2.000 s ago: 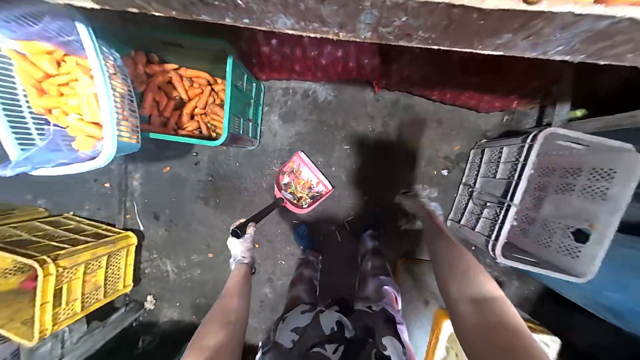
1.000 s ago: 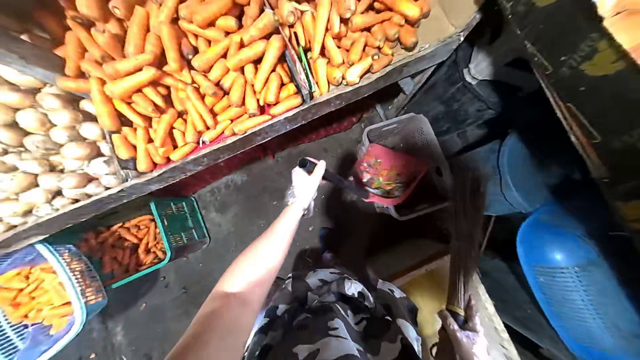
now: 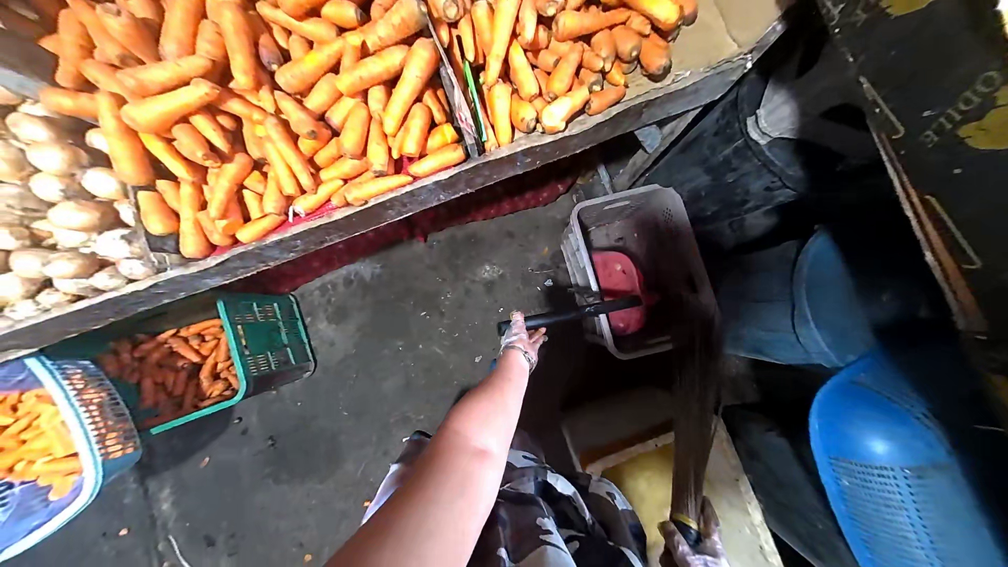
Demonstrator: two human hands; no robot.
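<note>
My gloved left hand (image 3: 523, 339) grips the black handle of a pink dustpan (image 3: 619, 291). The pan is tipped inside the mouth of a grey plastic crate (image 3: 583, 236), its underside facing up. At the bottom right, my gloved right hand (image 3: 697, 539) is closed on the handle of a long dark-bristled broom (image 3: 694, 425), whose bristles point up toward the crate's near side. The debris seen earlier in the pan is not visible in it; the crate's lower inside is dark.
A wooden stall with carrots (image 3: 315, 118) and pale onions (image 3: 59, 197) runs across the top. At left stand a green crate (image 3: 272, 335) of carrots and a blue-and-white basket (image 3: 90, 441). A blue perforated basket (image 3: 898, 472) and a blue barrel (image 3: 835, 299) are at right.
The dustpan has moved from above the floor to inside the grey crate and has turned over; its debris no longer shows. My right hand now holds the broom. The view has swung right.
</note>
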